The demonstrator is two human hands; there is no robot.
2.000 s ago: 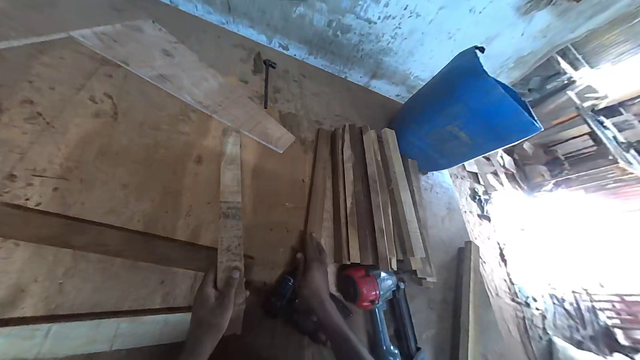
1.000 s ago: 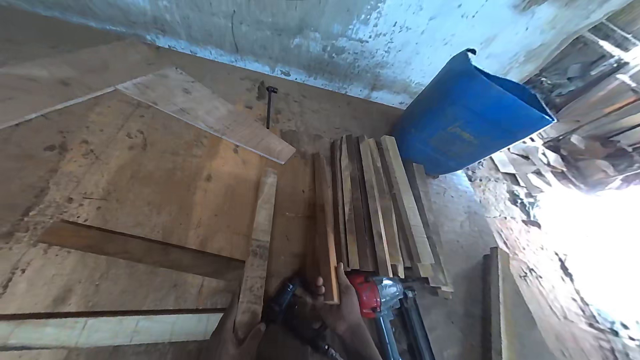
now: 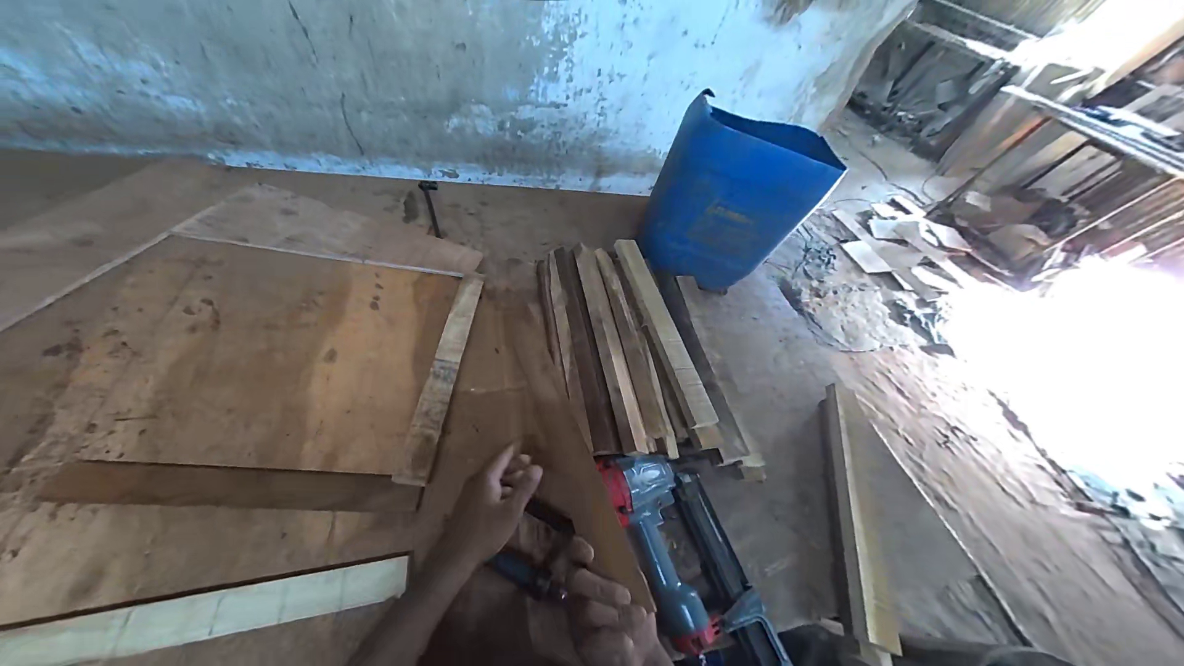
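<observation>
My left hand is at the lower middle, fingers curled near a brown wooden strip; whether it pinches anything is unclear. My right hand grips the near end of that brown strip, which slants away from me. Between and below the hands is a dark tool, partly hidden. A short light wooden batten lies on the plywood sheet, its near end by a darker batten. Right of my right hand lies a red and grey pneumatic nailer.
Several wooden strips lie side by side beyond the nailer. A cut blue plastic container stands near the wall. A hammer lies near the wall's foot. A pale strip is at lower left, another timber piece at right.
My left hand has let go of the light batten, which now lies at the end of the darker one. My right hand stays near the nailer. The view has shifted.
</observation>
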